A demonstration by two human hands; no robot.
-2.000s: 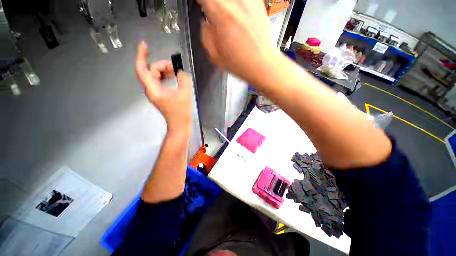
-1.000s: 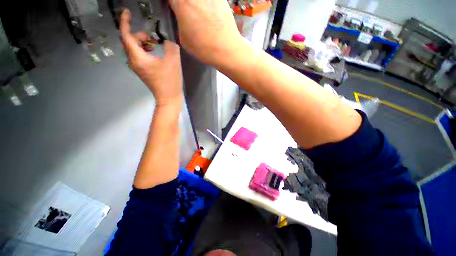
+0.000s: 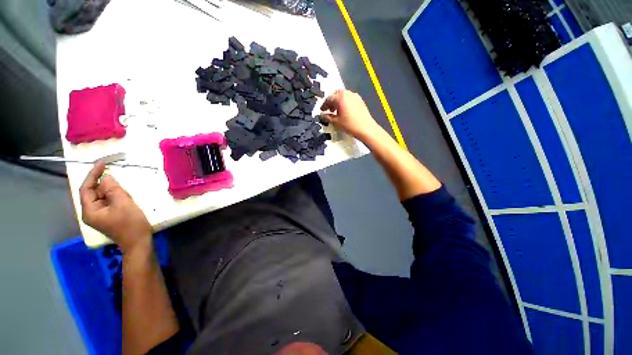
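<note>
A loose pile of flat black parts lies on the white table. The near pink fixture lies left of the pile, with several black parts in its recess. A second pink block lies further left, with no black parts visible on it. My left hand is low at the table's left edge, fingers partly curled and apart, fingertips beside a small grey sliver. My right hand is at the pile's right edge, fingertips close to a small dark piece; whether it is gripped is unclear.
A thin pale rod sticks out past the table's left edge. Slim metal tools and a shiny bag lie at the far edge. A blue bin is below left. Blue-and-white panels stand at right.
The view has turned down to the table and right. Both hands have left the overhead metal clips: my left is now at the table's left edge, my right beside the pile.
</note>
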